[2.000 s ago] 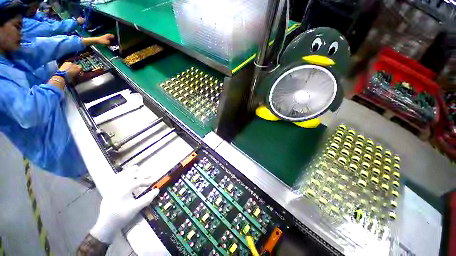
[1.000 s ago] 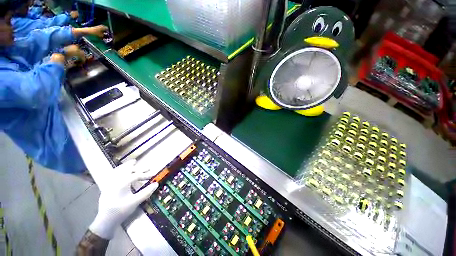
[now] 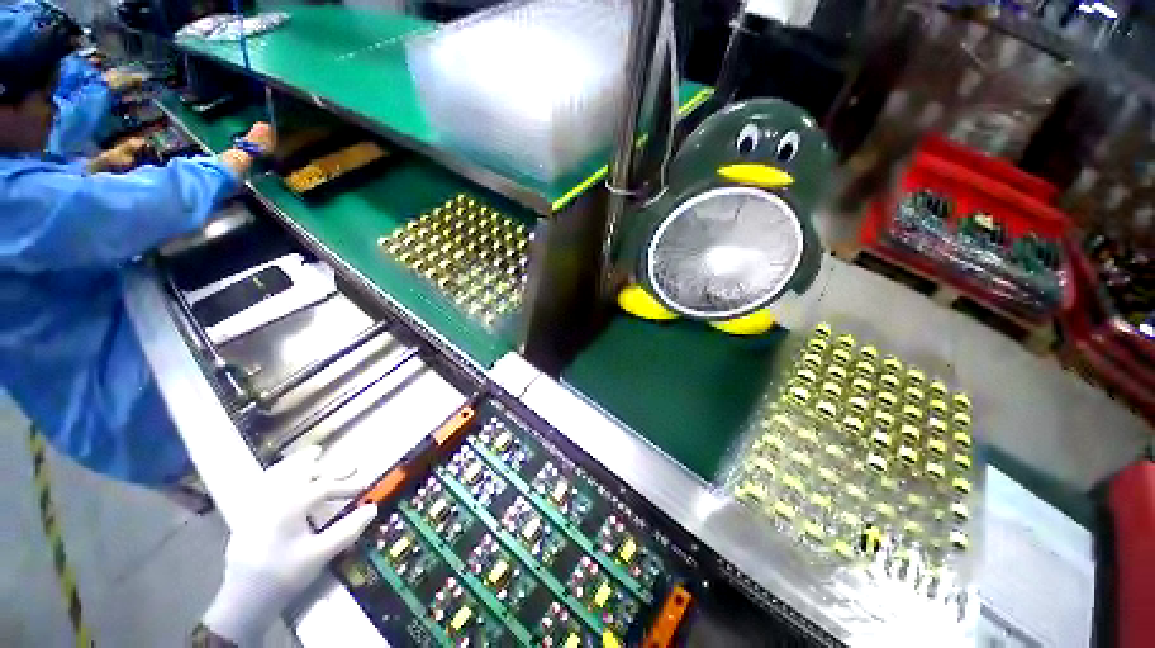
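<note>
A black carrier with orange end bars lies on the conveyor in front of me. It holds several green circuit board strips with small yellow parts. My left hand, in a white glove, grips the carrier's orange end bar at its near left corner, thumb over the edge. My right hand is not in view. A clear blister tray with rows of yellow-wrapped transformers lies to the right of the boards.
A penguin-shaped fan stands behind the tray. Another blister tray lies under the shelf, which holds stacked clear trays. A person in blue works at the left. Red bins stand on the floor behind.
The yellow stick at the carrier's bottom edge has left the view. My left hand stays on the end bar. The neighbour's arm has shifted. The camera view has tilted slightly.
</note>
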